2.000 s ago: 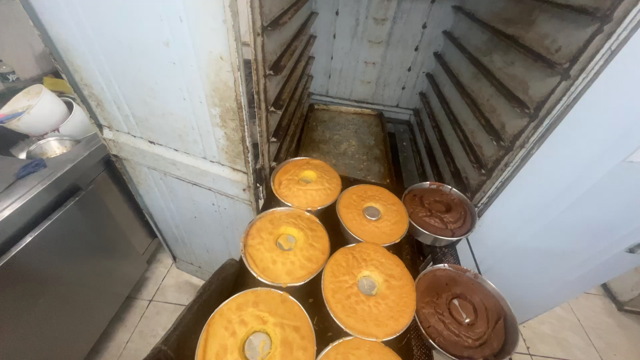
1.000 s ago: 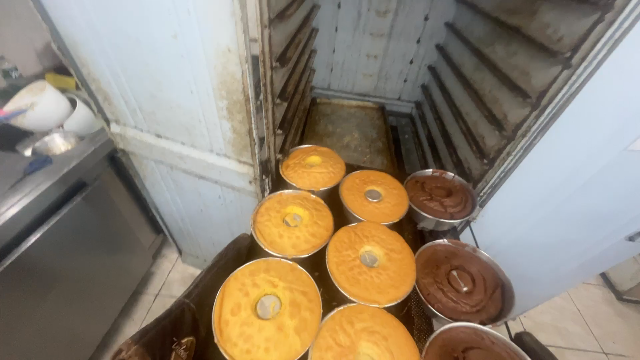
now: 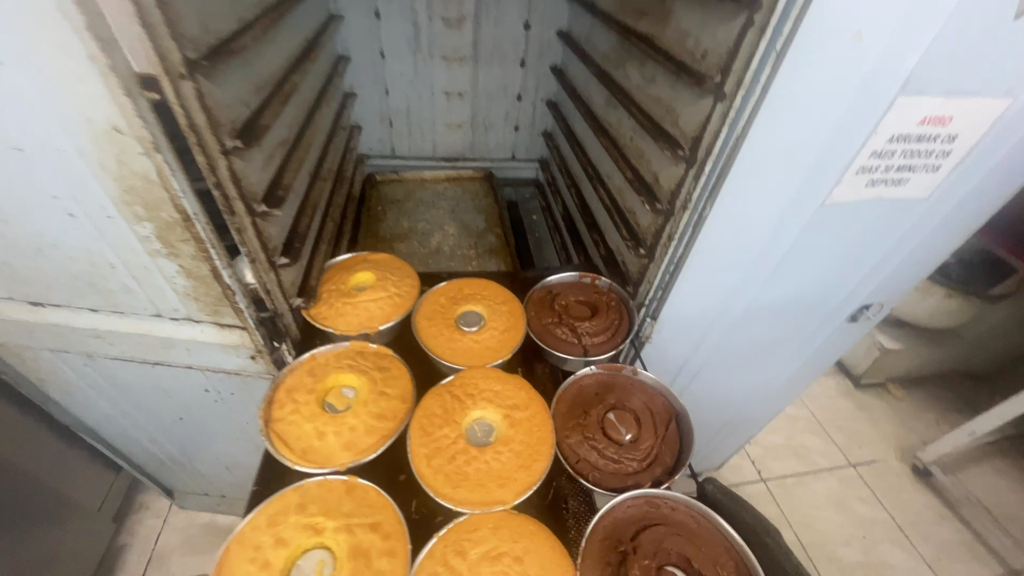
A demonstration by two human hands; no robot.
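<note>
Several yellow ring cakes [image 3: 481, 438] in round metal pans stand on a dark baking tray [image 3: 532, 512], with chocolate ring cakes [image 3: 622, 427] along its right side. The tray's far end is at the opening of a metal rack cabinet [image 3: 454, 96]. At the tray's lower right edge shows a dark mitt or cloth [image 3: 744, 520]; whether my right hand is inside it cannot be seen. My left hand is out of view.
Rusty shelf rails [image 3: 608, 152] line both inner walls of the cabinet, and a worn, flat tray [image 3: 436, 220] lies low inside. An open door [image 3: 104, 240] stands at left. A light blue panel [image 3: 784, 240] bearing a paper notice [image 3: 918, 149] is at right, above floor tiles [image 3: 848, 424].
The tray of cakes has shifted toward the cabinet's opening. The view has swung right, and the dark mitt or cloth at the left side of the tray has left the picture.
</note>
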